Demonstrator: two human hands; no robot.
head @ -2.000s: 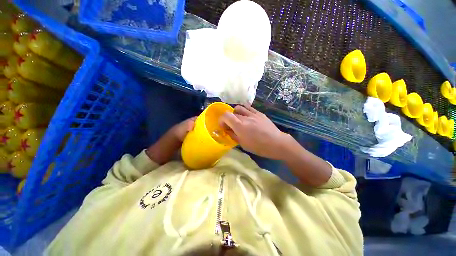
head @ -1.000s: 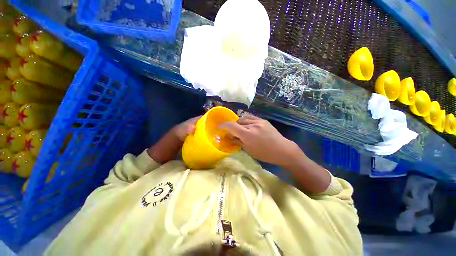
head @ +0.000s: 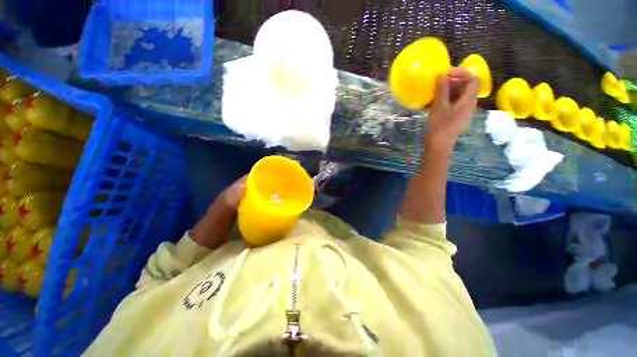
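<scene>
My left hand [head: 230, 208] holds a stack of nested yellow shells [head: 269, 213] in front of my chest, its hollow open end facing up. My left hand is partly hidden behind the stack. My right hand [head: 455, 101] is stretched out over the ledge and pinches a single yellow shell [head: 419, 72] by its right edge, at the near side of the mesh belt. Another yellow shell [head: 477, 74] lies just behind my right fingers. A row of yellow shells [head: 515, 97] lies on the belt further right.
A white bowl [head: 295, 45] stands on a white cloth [head: 244, 104] on the scuffed ledge [head: 377, 139]. A crumpled cloth [head: 527, 157] lies further right. The shallow blue tray [head: 147, 75] and a blue lattice crate [head: 112, 181] with star-printed shells [head: 49, 146] are left.
My right hand has left the stack's mouth and moved forward and right with a single shell. My left hand still holds the stack. The camera view has shifted.
</scene>
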